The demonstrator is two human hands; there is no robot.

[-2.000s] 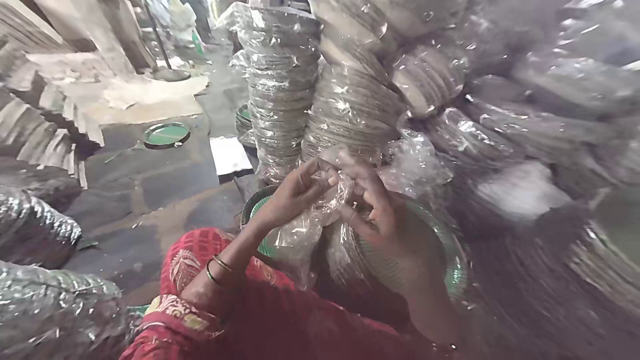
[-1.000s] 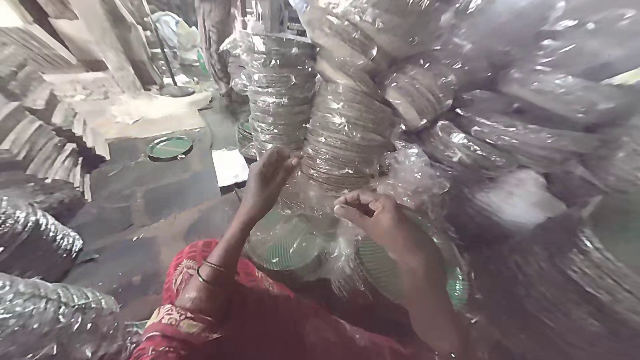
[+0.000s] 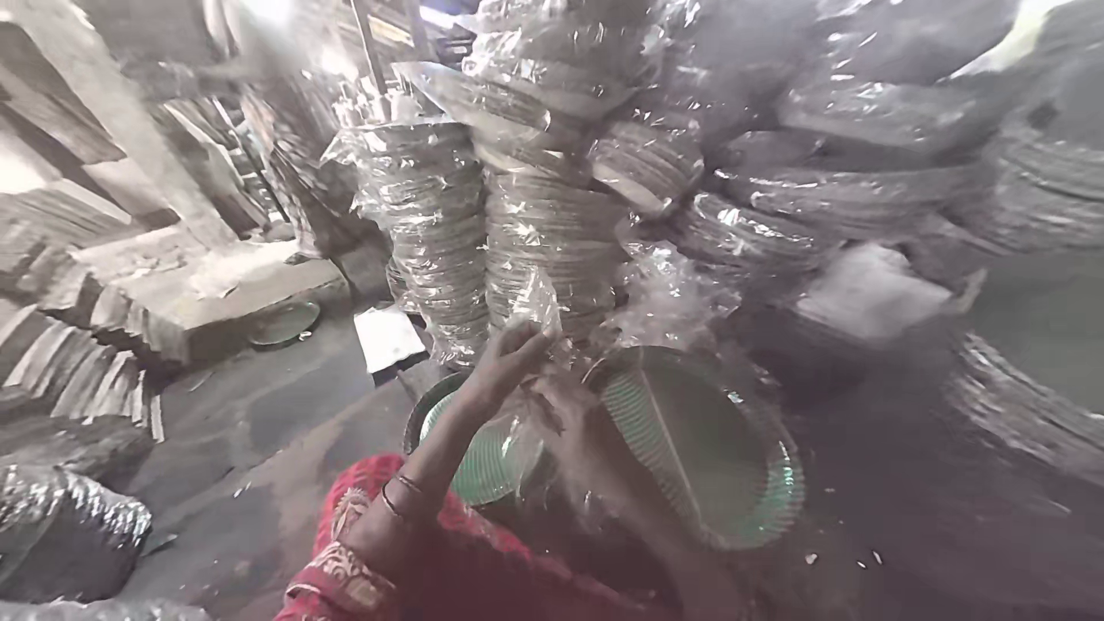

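Note:
My left hand (image 3: 504, 362) is closed on the gathered top of a clear plastic bag (image 3: 539, 302), in the middle of the view. Just below and to its right, my right hand (image 3: 565, 405) grips the same plastic, its fingers partly hidden. Under my left forearm lies a green ribbed round plate (image 3: 483, 461), partly covered by the arm and the plastic. A larger green round plate (image 3: 716, 440) with a ribbed, shiny rim lies to the right of my right hand. Crumpled clear plastic (image 3: 668, 293) sits behind it.
Tall plastic-wrapped stacks of plates (image 3: 427, 233) stand in front, with more wrapped bundles (image 3: 819, 198) to the right. A white sheet (image 3: 386, 338) and a green plate (image 3: 285, 324) lie on the floor at left. Stacked pieces (image 3: 78, 371) and a wrapped bundle (image 3: 65, 535) line the left side.
My hands, apart one second ago, are now close together at the plastic. The large green plate at right shows more fully than before. The view has shifted.

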